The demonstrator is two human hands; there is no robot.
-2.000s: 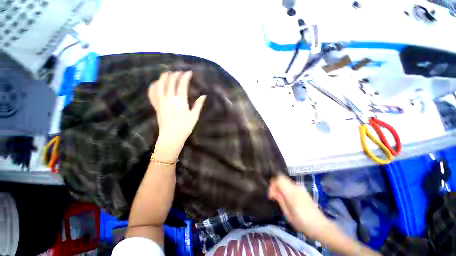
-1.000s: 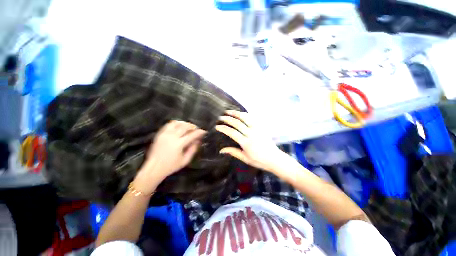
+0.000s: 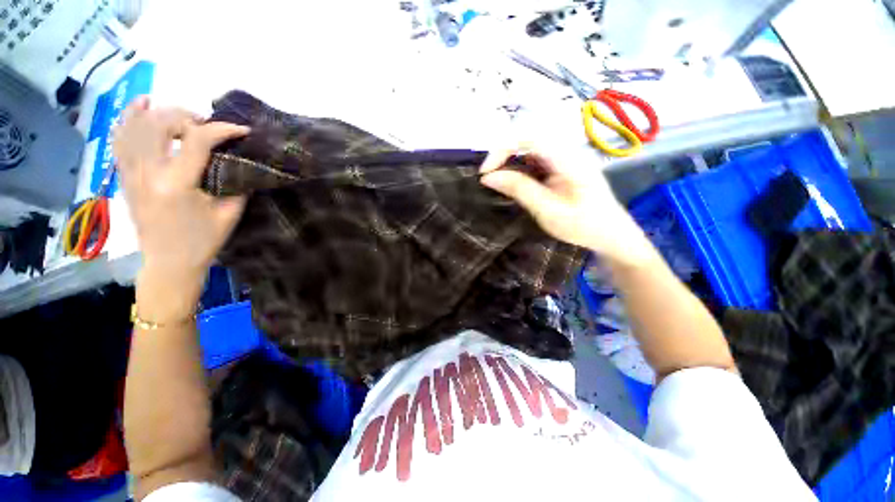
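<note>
The dark plaid garment (image 3: pixel 363 235) is lifted and stretched between my hands in front of my chest, its top edge running from hand to hand and the rest hanging down over the table edge. My left hand (image 3: pixel 177 181) grips its upper left end between thumb and fingers. My right hand (image 3: pixel 550 191) pinches the same edge at the right, with fingertips together. The cloth is slightly blurred.
Scissors with red and yellow handles (image 3: pixel 620 122) lie on the white table (image 3: pixel 412 108) at the right; another pair (image 3: pixel 88 227) is at far left. A blue crate (image 3: pixel 707 230) stands below right, with dark plaid cloth (image 3: pixel 834 324) beside it. More plaid cloth lies below left.
The garment, earlier spread on the table under my hands, is now gathered closer and held up by its edge. My left hand has moved left and up. The view has shifted.
</note>
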